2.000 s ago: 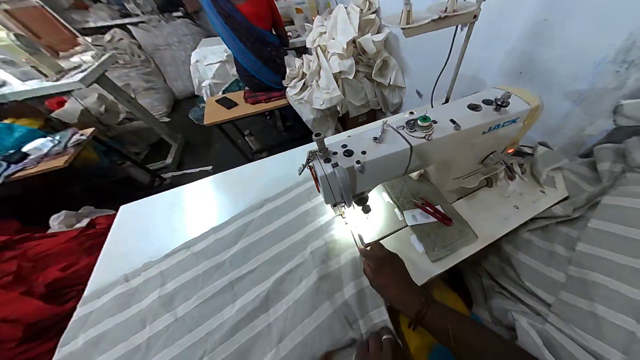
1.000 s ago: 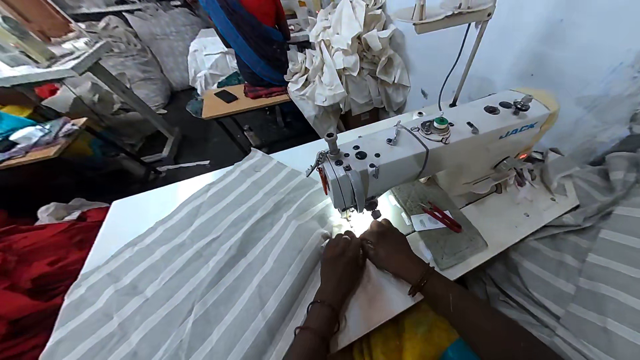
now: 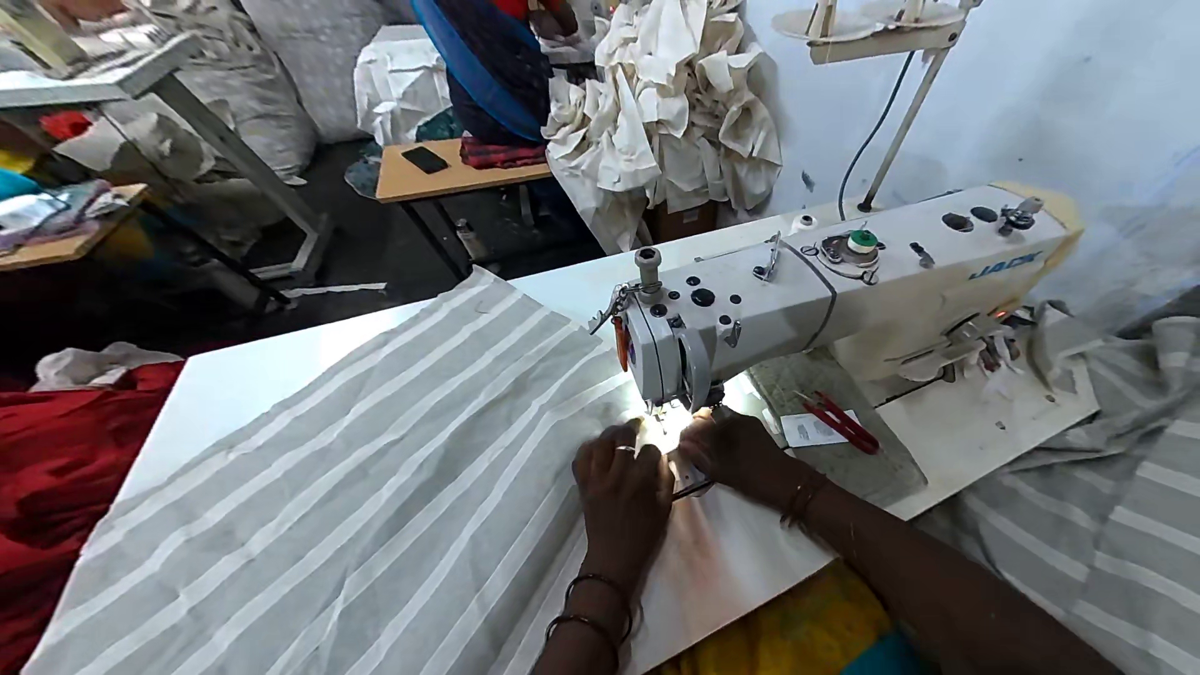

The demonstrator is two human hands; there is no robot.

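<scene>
A white Jack sewing machine [image 3: 750, 291] stands across the table, its lamp lighting the needle area. My left hand [image 3: 623, 478], with a ring and bangles, rests on the edge of a grey fabric with white stripes [image 3: 375, 469], just in front of the presser foot. Close to the right of the needle, my right hand [image 3: 736, 455] has its fingers bent at the fabric edge; glare and the fingers hide what it pinches. Red thread snips [image 3: 841, 424] lie on the machine bed beside a small white paper [image 3: 814, 429], right of my right hand.
Striped fabric [image 3: 1125, 497] is heaped at the right. Red cloth [image 3: 75, 469] lies at the left edge. Behind are a small wooden table [image 3: 398, 178] with a phone [image 3: 425, 160], a pile of cream cloth [image 3: 666, 112] and a person [image 3: 497, 75]. A thread stand [image 3: 891, 42] rises at back right.
Two seconds ago my left hand was low at the frame's bottom edge; it has moved up to the needle area. The striped fabric has shifted on the table, its far corner now showing.
</scene>
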